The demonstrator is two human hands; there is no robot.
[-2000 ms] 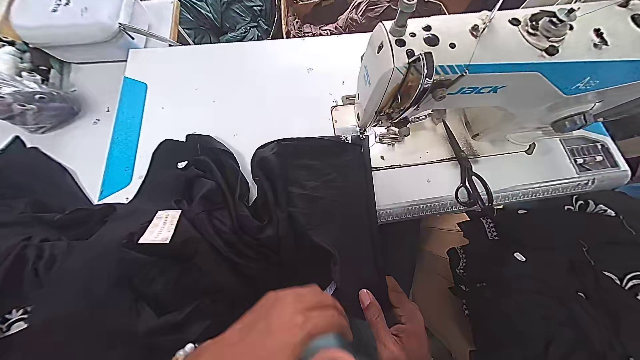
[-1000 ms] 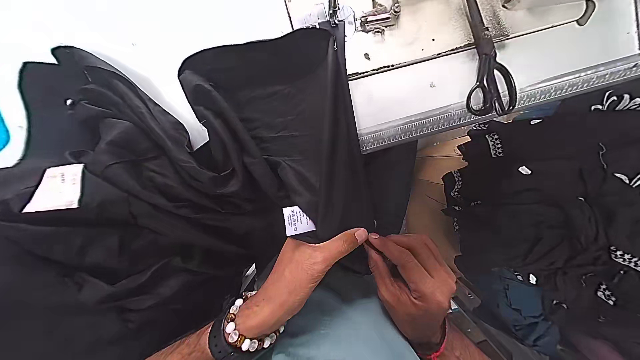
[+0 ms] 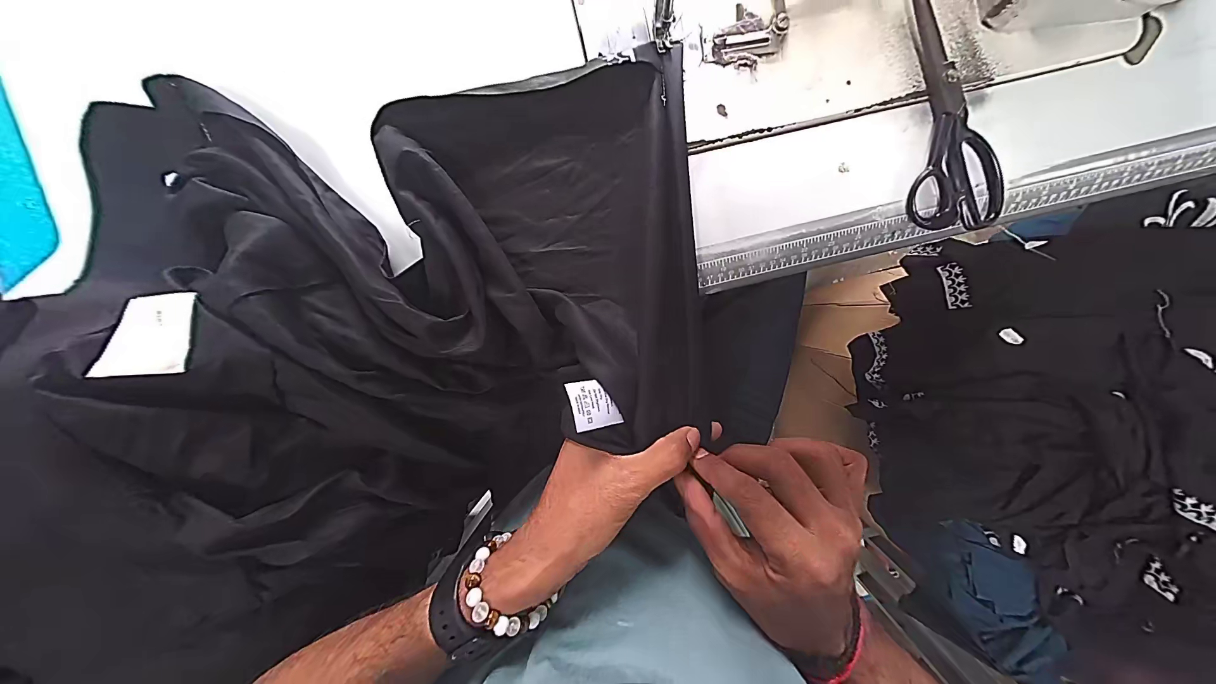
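Black fabric (image 3: 532,218) stretches from the sewing machine's presser foot (image 3: 663,28) down to my hands, its right edge lying almost straight. My left hand (image 3: 608,484), with a bead bracelet and a dark band at the wrist, pinches the lower end of that edge between thumb and fingers. Touching it from the right, my right hand (image 3: 788,513) pinches the same edge with thumb and forefinger. A small white care label (image 3: 594,406) shows on the cloth just above my left hand. Further left, a larger white tag (image 3: 144,334) lies on the fabric.
Black-handled scissors (image 3: 955,180) rest on the machine bed, over the ruler strip (image 3: 807,252) along its front edge. A pile of black cloth with white patterns (image 3: 1026,380) fills the right side. Brown paper or card (image 3: 836,332) shows between the pile and the machine table.
Two seconds ago my hands were on the fabric's lower part; now they meet at its right edge. The care label has come into view. The view has moved closer to the cloth.
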